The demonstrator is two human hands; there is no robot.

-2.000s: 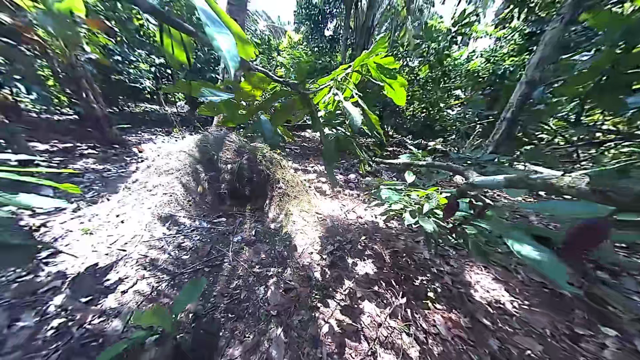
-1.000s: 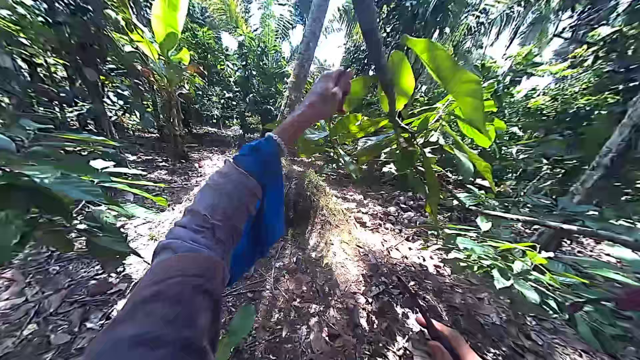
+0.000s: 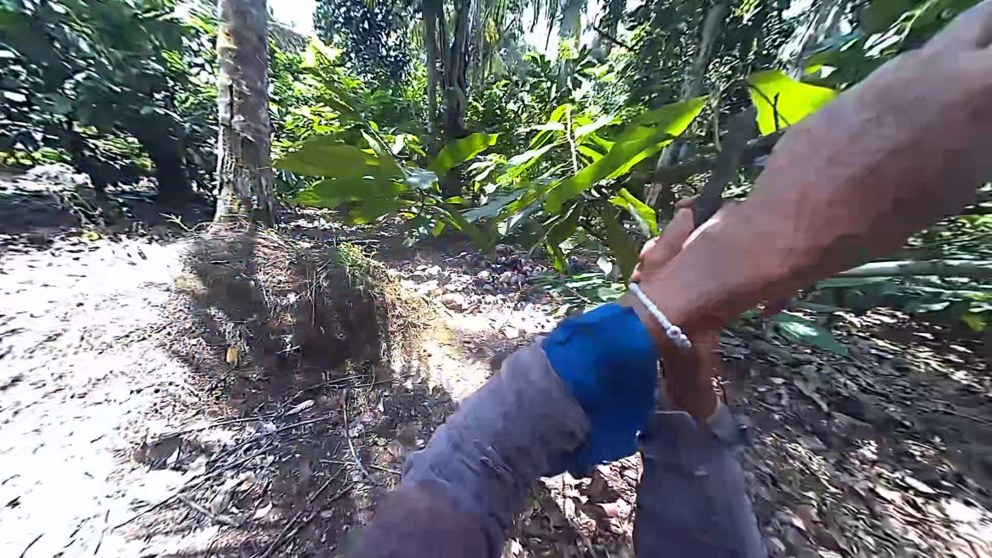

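Note:
My left arm, in a grey sleeve with blue cloth point(image 3: 604, 380) near the wrist, comes up from the bottom. Past a white beaded bracelet point(image 3: 659, 314), my left hand point(image 3: 837, 170) stretches large and blurred toward the upper right; its fingers cannot be made out. Behind it, my right hand point(image 3: 668, 242) is partly hidden, its fingers curled at the base of a dark, blade-like tool point(image 3: 725, 167). The tool points up beside a leafy branch point(image 3: 775, 143). Broad green leaves point(image 3: 620, 155) hang just left of the hands.
A pale tree trunk point(image 3: 244, 116) stands at the left behind a mound of roots and dry grass point(image 3: 310, 310). Twigs point(image 3: 256, 422) and dry leaves cover the ground. A fallen pale branch point(image 3: 914, 269) lies at the right, with dense foliage behind.
My right hand has risen from low right to beside my left wrist, with the dark tool. My left arm now reaches rightward across it. The view has shifted.

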